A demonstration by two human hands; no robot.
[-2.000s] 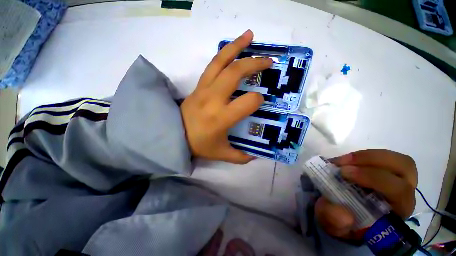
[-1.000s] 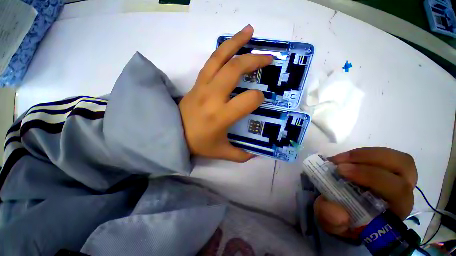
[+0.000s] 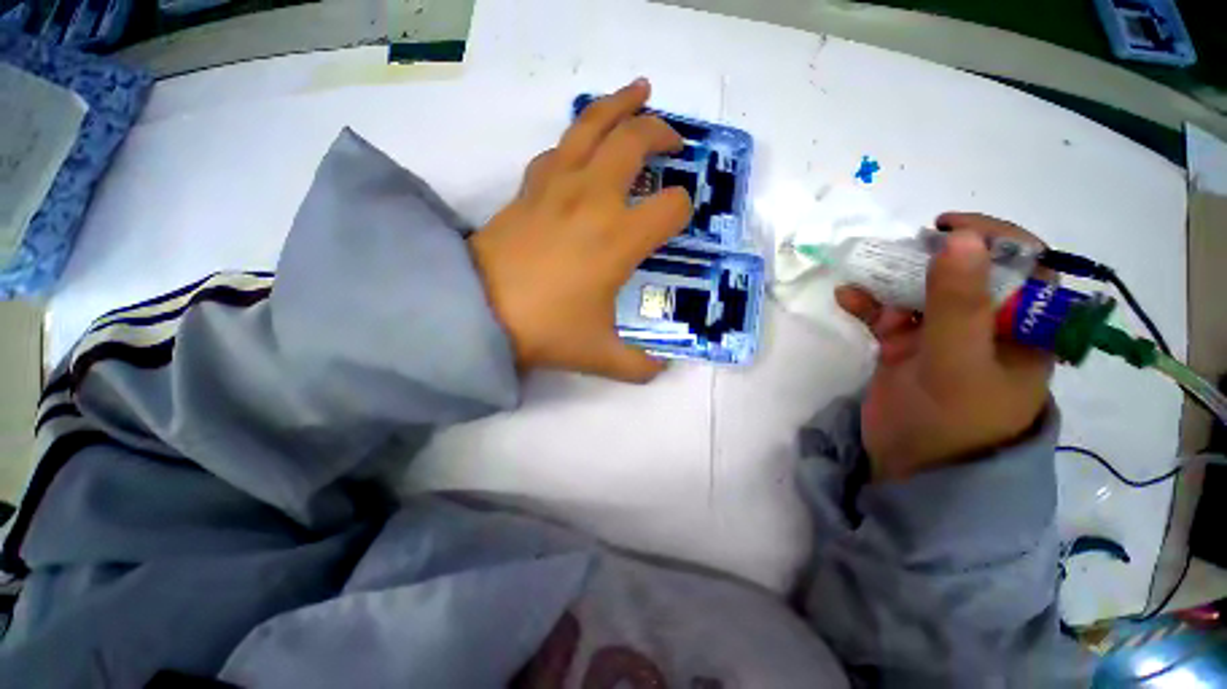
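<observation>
Two light-blue housings lie side by side on the white sheet, an upper one (image 3: 727,175) and a lower one (image 3: 700,307), with black inserts inside. My left hand (image 3: 572,249) lies over their left parts, fingers spread on the upper one and thumb at the lower one's bottom edge. My right hand (image 3: 949,343) holds the glue syringe (image 3: 895,267), which has a white label and blue band. Its pale-green needle (image 3: 815,252) points left and touches or hovers over the crumpled white tissue (image 3: 837,215); contact cannot be told.
A blue scrap (image 3: 867,170) lies above the tissue. A bag of light-blue parts (image 3: 101,162) is at the left edge. A clear hose (image 3: 1191,381) and dark cable run right from the syringe. Another housing (image 3: 1146,30) is on the green conveyor at top right.
My right hand has moved up with the syringe, which now lies nearly level, its needle away from the lower housing and at the tissue. The housings appear further left in view, under my left hand.
</observation>
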